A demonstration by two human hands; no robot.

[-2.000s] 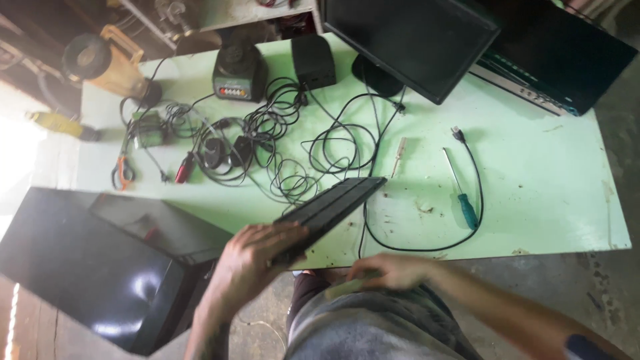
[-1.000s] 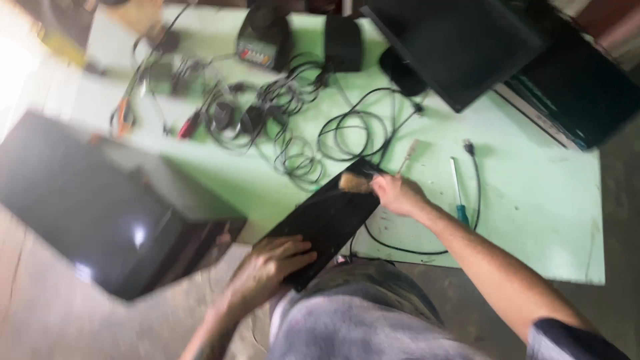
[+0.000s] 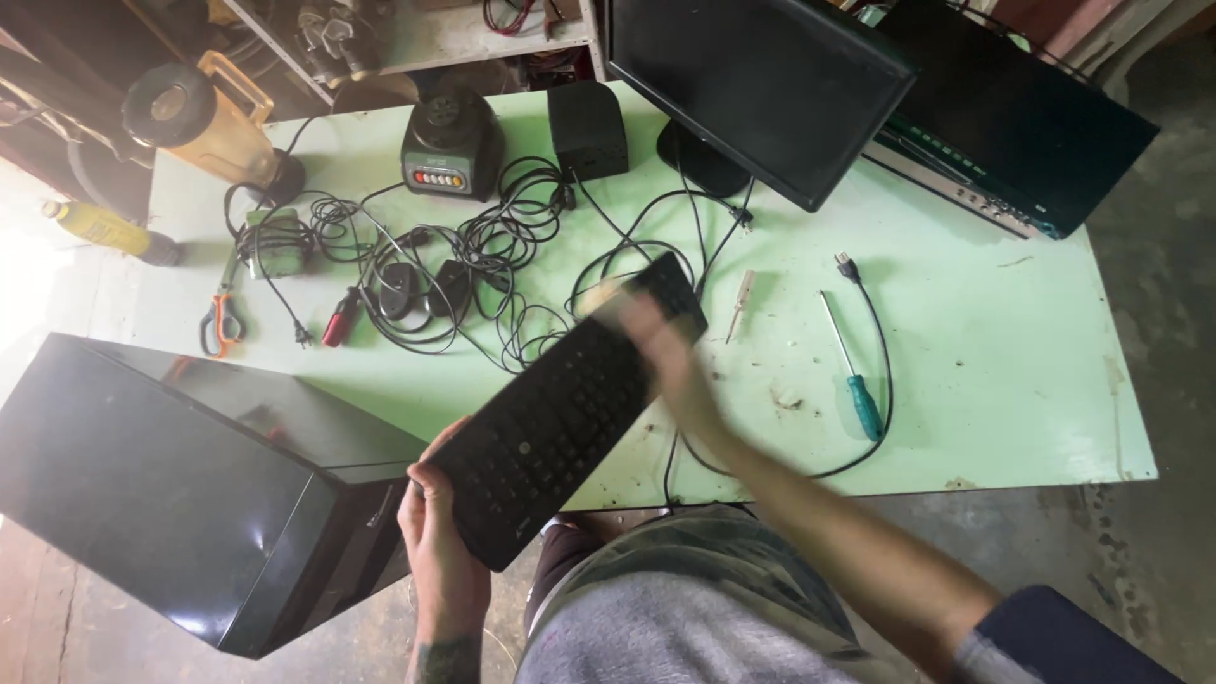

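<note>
A black computer keyboard (image 3: 560,418) is tilted over the front edge of the table, its keys facing up. My left hand (image 3: 439,532) grips its lower left end, thumb on top. My right hand (image 3: 655,337), blurred by motion, is over the keyboard's upper end and holds a pale brush (image 3: 606,297), also blurred. Beyond the keyboard lie coiled black cables (image 3: 513,223). To the right are a small clear-handled screwdriver (image 3: 741,304) and a teal-handled screwdriver (image 3: 863,404) beside a cable with a plug (image 3: 845,266).
A black computer case (image 3: 171,494) stands at the left. On the green table (image 3: 1026,380) are a monitor (image 3: 760,85), a dark electronic unit (image 3: 1026,123), a blender base (image 3: 451,147), a blender jar (image 3: 204,123), a black speaker-like box (image 3: 587,128), scissors (image 3: 220,328) and a red-handled tool (image 3: 340,318).
Two seconds ago my right hand was near my waist, away from the keyboard; now it is over the keyboard with the brush. The keyboard's key side has turned up into view.
</note>
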